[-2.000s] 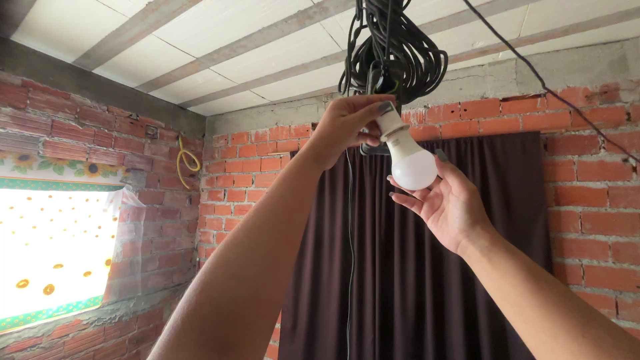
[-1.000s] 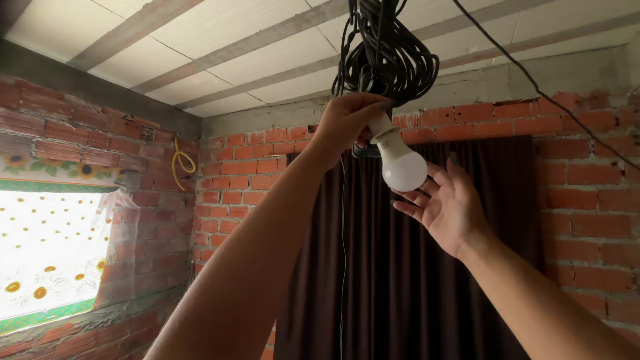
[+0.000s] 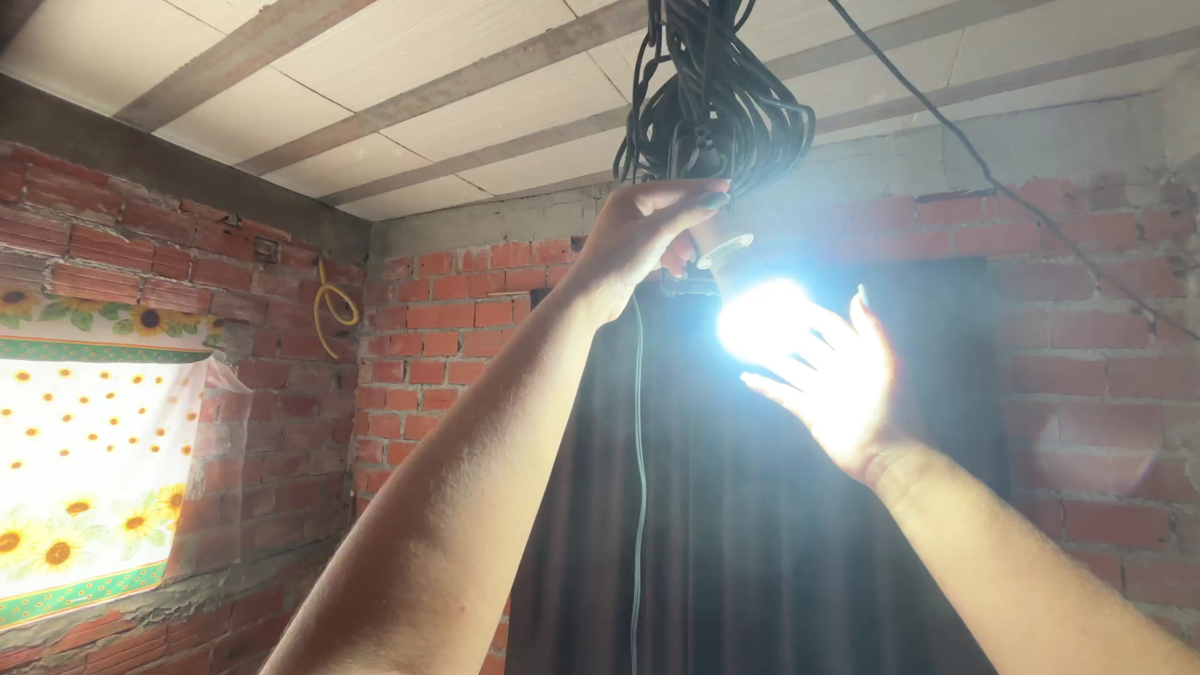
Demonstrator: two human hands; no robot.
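A light bulb [image 3: 767, 321] glows brightly below a bundle of coiled black cable [image 3: 717, 112] that hangs from above. My left hand [image 3: 647, 230] grips the lamp socket [image 3: 714, 246] at the bulb's upper end, just under the coils; the fingers hide much of the socket. Beside the bulb, at its lower right, is my right hand [image 3: 839, 380], fingers spread and thumb apart. Glare washes out its fingertips, so whether they touch the bulb cannot be told.
A dark curtain [image 3: 609, 525] hangs behind on a brick wall [image 3: 431, 328]. One thin pale cord [image 3: 640, 469] hangs in front of it. At left are a sunflower-print window curtain [image 3: 94, 450] and a yellow hose or cable loop [image 3: 335, 307]. A black cable [image 3: 975, 164] slants across the upper right.
The bulb, unlit in both earlier frames, is now lit. My right hand's fingers, closer around the bulb two seconds ago, are now more spread. My left hand stays at the socket.
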